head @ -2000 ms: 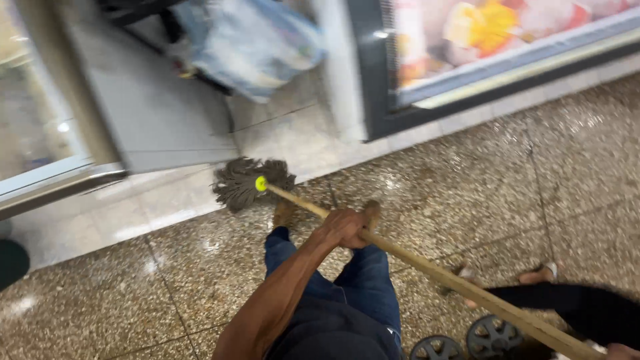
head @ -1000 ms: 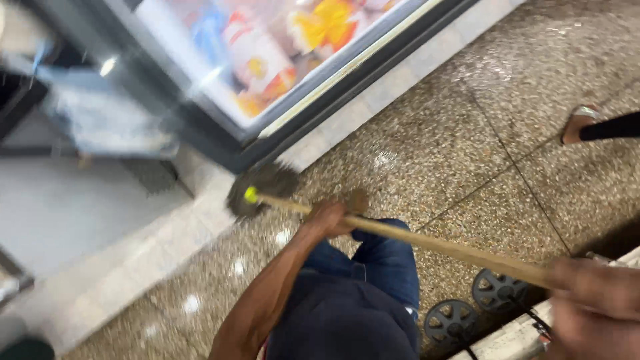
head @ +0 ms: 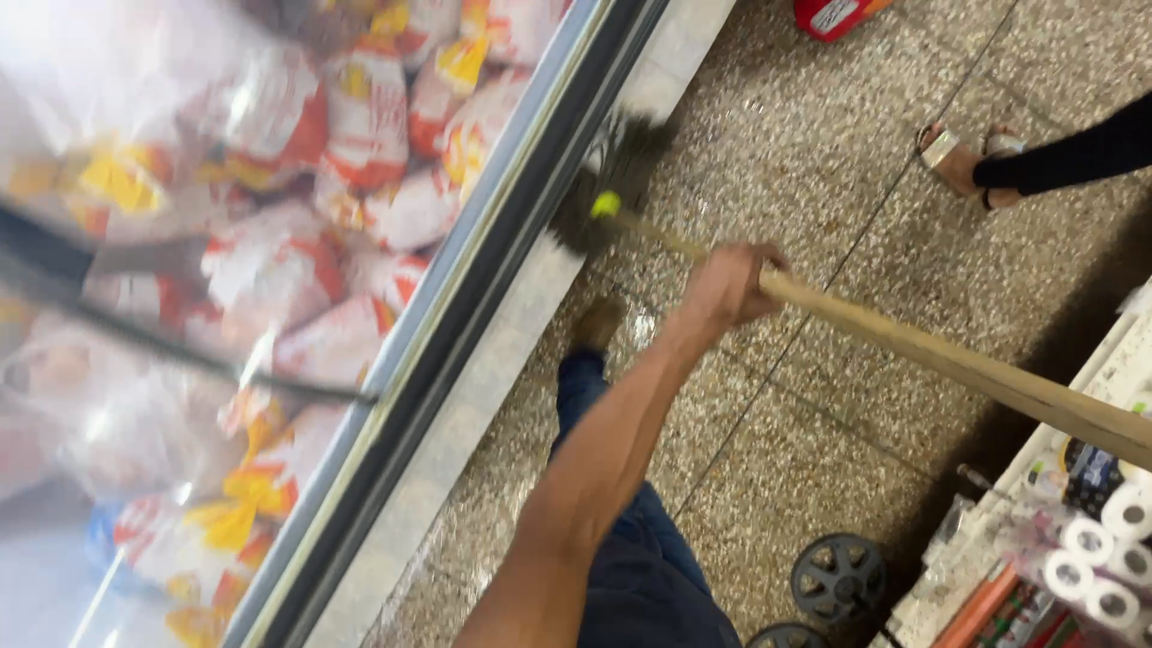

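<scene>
My left hand (head: 733,283) is closed around the wooden handle (head: 909,337) of a mop, in the middle of the view. Dark strands of the mop head (head: 621,162) spread on the floor against the base of a display freezer, with a bright yellow-green fitting (head: 607,204) where the handle joins. The handle runs off the right edge, and my right hand is out of view. My shoe (head: 598,324) is on the floor just below the mop head.
The glass-topped freezer (head: 459,297) holds bagged frozen goods. At the upper right stands a person's sandalled foot (head: 954,162). A red container (head: 830,16) is at the top. Dark spoked wheels (head: 839,579) and a shelf with paper rolls (head: 1089,540) are at the lower right.
The mop head has moved along the freezer's base, away from the grey panel seen earlier. My right hand, on the handle one second ago, has left the view. The view has shifted along the freezer.
</scene>
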